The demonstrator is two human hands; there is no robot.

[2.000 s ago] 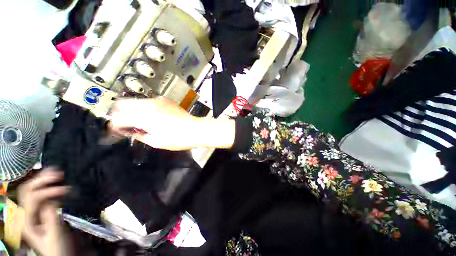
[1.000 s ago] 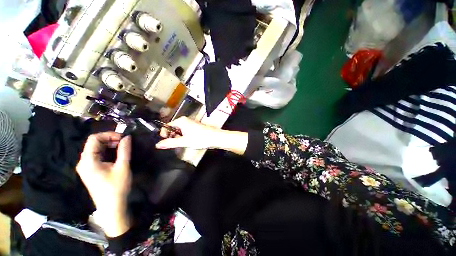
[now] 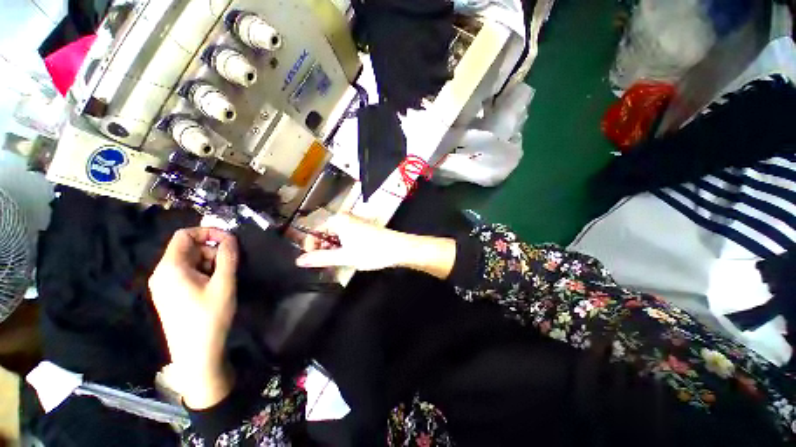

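Note:
My left hand (image 3: pixel 197 292) pinches a small white piece (image 3: pixel 220 223), perhaps a label, just in front of the needle area (image 3: pixel 208 196) of the cream overlock machine (image 3: pixel 292 74). My right hand (image 3: pixel 353 246) is right of it, fingers closed around thin dark reddish snips (image 3: pixel 316 234), whose tips point toward the needle area. A black fabric piece (image 3: pixel 266 255) lies between my hands below the presser foot. Whether my right fingers also grip it is hard to tell. Another pale strip (image 3: pixel 254 216) shows beside the foot.
A black fabric heap (image 3: pixel 105 279) lies left, with a pale strip bundle (image 3: pixel 131 403) across it. Black pieces (image 3: pixel 406 52) hang behind the machine. Red thread (image 3: pixel 414 174) lies on the table edge (image 3: pixel 384 205). A fan (image 3: pixel 10 253) is at left; striped garments (image 3: pixel 733 205) are at right.
My left hand has come from the lower-left pile to the needle area and now pinches the white piece. My right hand moved off the machine front and, lately, slightly right with the snips.

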